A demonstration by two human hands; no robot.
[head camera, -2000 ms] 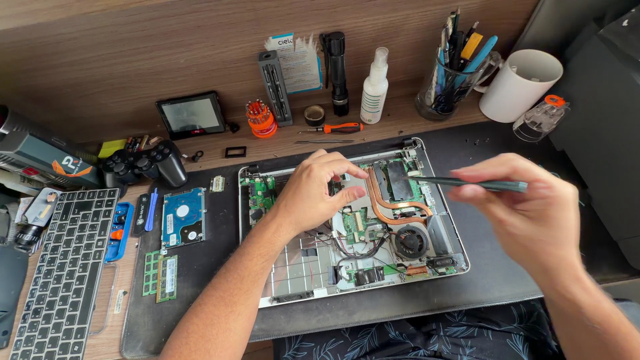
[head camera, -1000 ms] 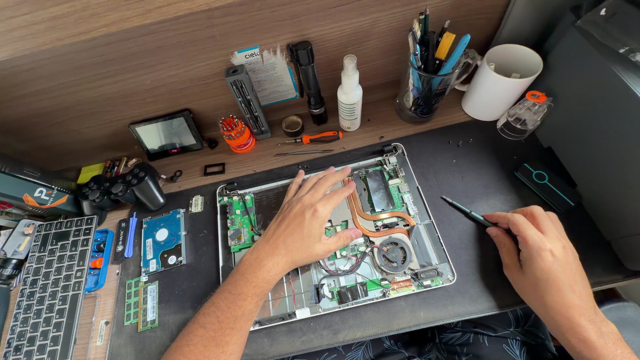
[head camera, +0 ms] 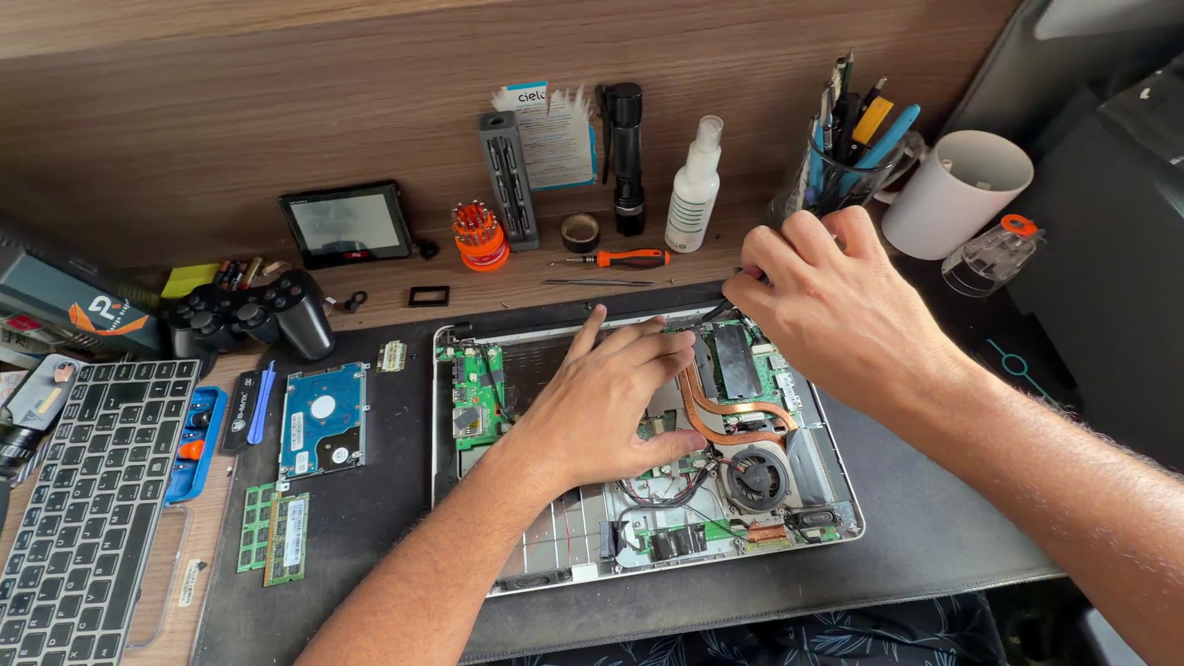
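An opened laptop chassis (head camera: 592,546) lies on the dark desk mat, its green circuit boards, copper heat pipe (head camera: 705,416) and round cooling fan (head camera: 756,479) exposed. My left hand (head camera: 615,402) rests with spread fingers across the middle of the chassis, its thumb beside the heat pipe. Over the upper right part of the laptop is my right hand (head camera: 814,291), fingers closed on a thin dark tool (head camera: 715,312) that slants down to the chassis' back edge. Most of the tool and the exact contact of its tip are hidden.
Left of the laptop lie a hard drive (head camera: 324,418), memory modules (head camera: 287,539) and a keyboard (head camera: 88,499). Behind it are an orange-handled screwdriver (head camera: 634,258), metal tweezers or picks (head camera: 597,282), a bit holder (head camera: 480,239), a spray bottle (head camera: 693,190) and a white mug (head camera: 962,194).
My right hand has moved from the mat right of the laptop to its back edge, still holding the tool. My left hand, raised two seconds ago, lies flat on the chassis.
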